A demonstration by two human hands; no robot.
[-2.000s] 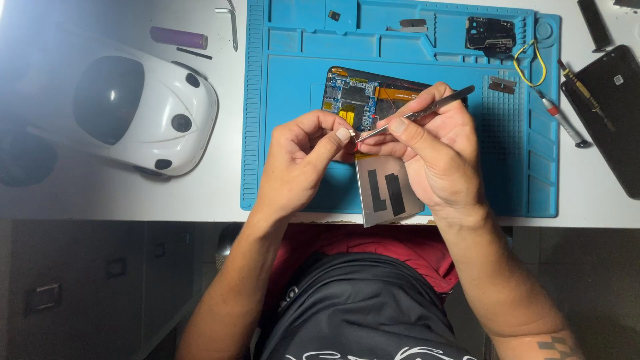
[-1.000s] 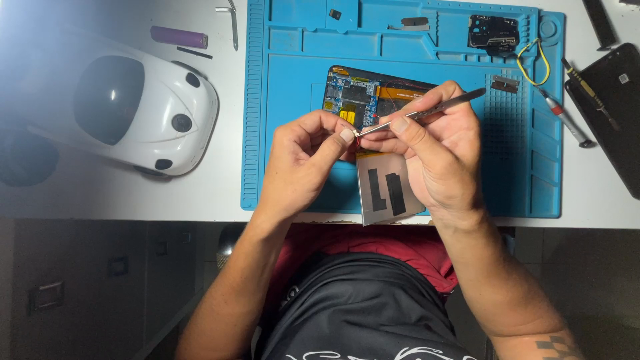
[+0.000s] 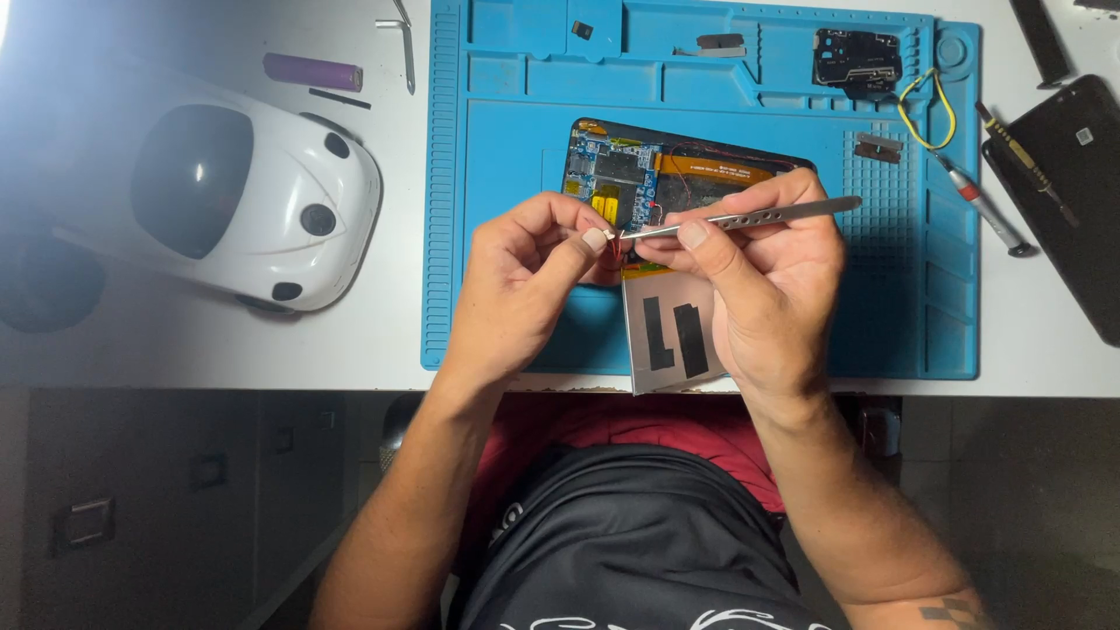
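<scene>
My left hand [image 3: 534,280] pinches a small white connector [image 3: 610,234] with thin red wires between thumb and forefinger. Metal tweezers [image 3: 770,214] lie in my right hand [image 3: 770,280], gripped between thumb and fingers, their tips at the connector; whether the tips touch it cannot be told. Behind the hands an opened tablet [image 3: 612,166] shows its blue circuit board, yellow tape and an orange flat cable [image 3: 713,168]. A flat silver battery pack [image 3: 643,350] with black tape strips lies below the tablet and reaches the table's front edge, partly hidden by my right hand.
The blue silicone repair mat [image 3: 507,140] holds a black phone part [image 3: 856,61] and small metal pieces [image 3: 878,147]. Right of it are a screwdriver [image 3: 984,210] and a black phone back [image 3: 1067,192]. A white toy car [image 3: 271,192], purple cylindrical cell [image 3: 312,72] and hex key [image 3: 409,57] are left.
</scene>
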